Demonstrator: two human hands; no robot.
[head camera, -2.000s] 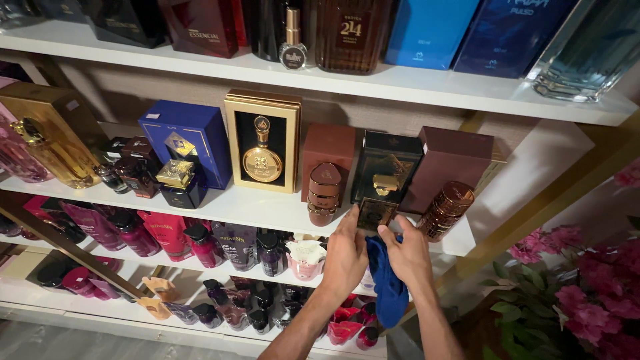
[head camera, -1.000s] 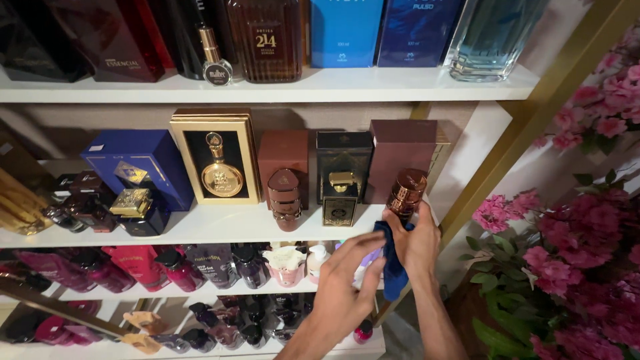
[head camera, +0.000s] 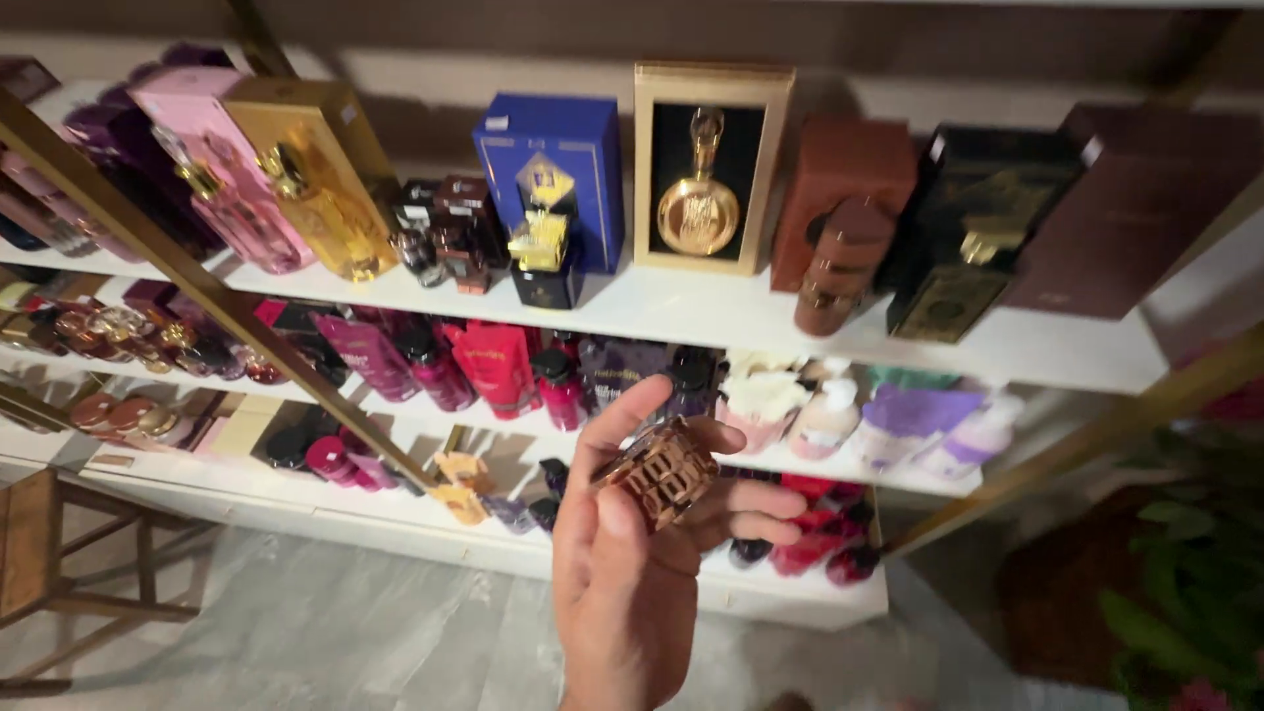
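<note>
My left hand is raised in front of the lower shelves, palm toward me. Its thumb and fingers hold a small copper-brown perfume bottle with an embossed pattern, tilted. My right hand and the blue cloth are out of view. On the shelf above the hand stand a brown ribbed bottle before a reddish-brown box, a black and gold bottle before a black box, and a dark maroon box. To their left is a gold-framed box with a round gold bottle.
A blue box and pink and gold perfume sets stand further left on the shelf. Pouches and pump bottles fill the shelf below. Gold posts cross the view. A wooden stool and leafy plant flank the shelves.
The copper-brown bottle has left its place before the maroon box and is now in my left hand. My right hand and the blue cloth have gone out of view. The view has turned left and down.
</note>
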